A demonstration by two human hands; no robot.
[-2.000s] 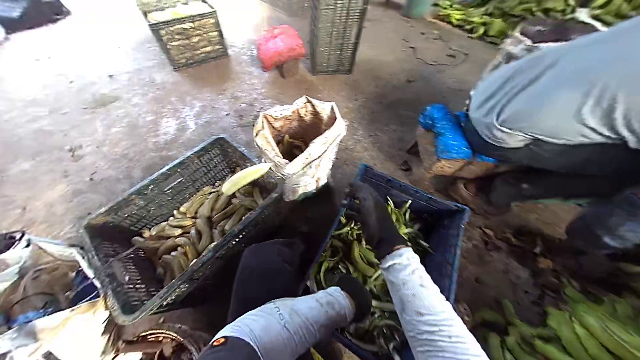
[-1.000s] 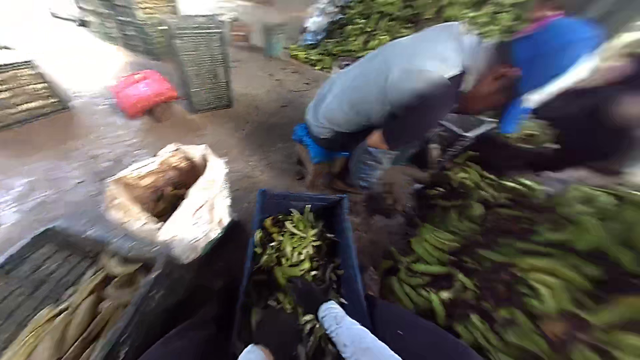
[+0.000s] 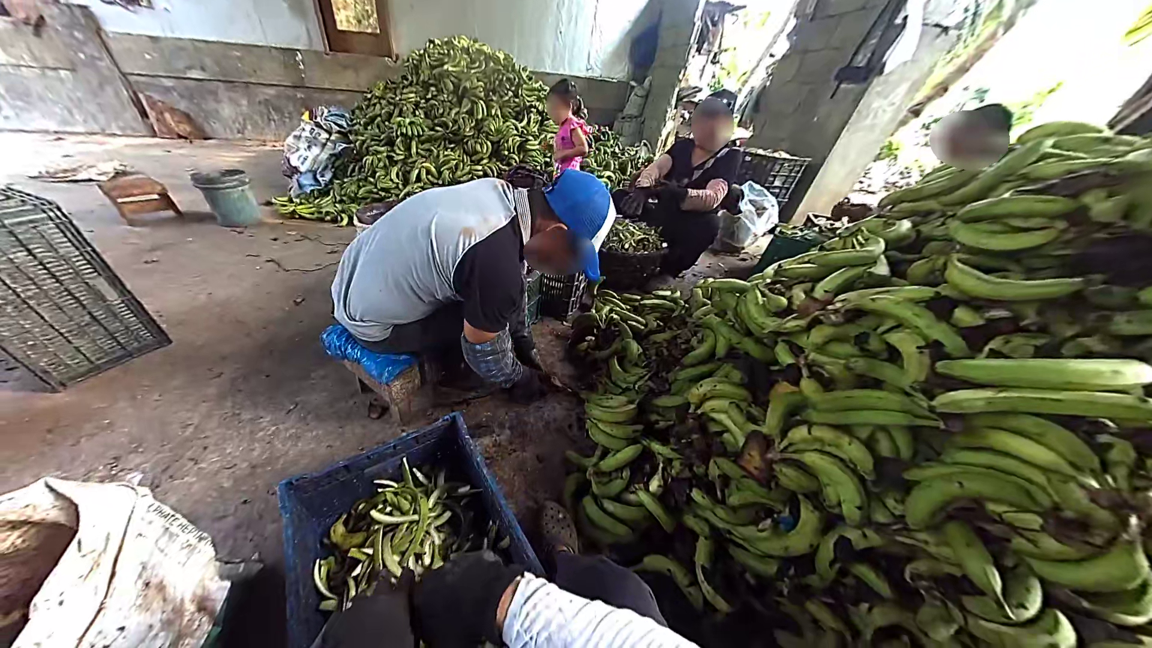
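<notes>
Both of my hands wear dark gloves and are close together at the near end of a blue plastic crate (image 3: 301,540). My right hand (image 3: 463,594), below a light sleeve, is over the green peels (image 3: 405,522) in the crate. My left hand (image 3: 373,616) is just beside it, partly cut off by the bottom edge. The fingers of both are hidden or too dark to read, so what they hold cannot be told. To the right lies a large heap of green plantains (image 3: 810,432).
A person in a blue cap (image 3: 432,261) bends over the heap from a low seat (image 3: 387,369). Other people are farther back near a second plantain pile (image 3: 441,108). An open white sack (image 3: 135,567) stands at lower left, a black crate (image 3: 63,288) above it, a bucket (image 3: 227,196) beyond.
The view has swung right and up. My right hand, earlier reaching into the blue crate apart from the left, is now beside it at the crate's near end.
</notes>
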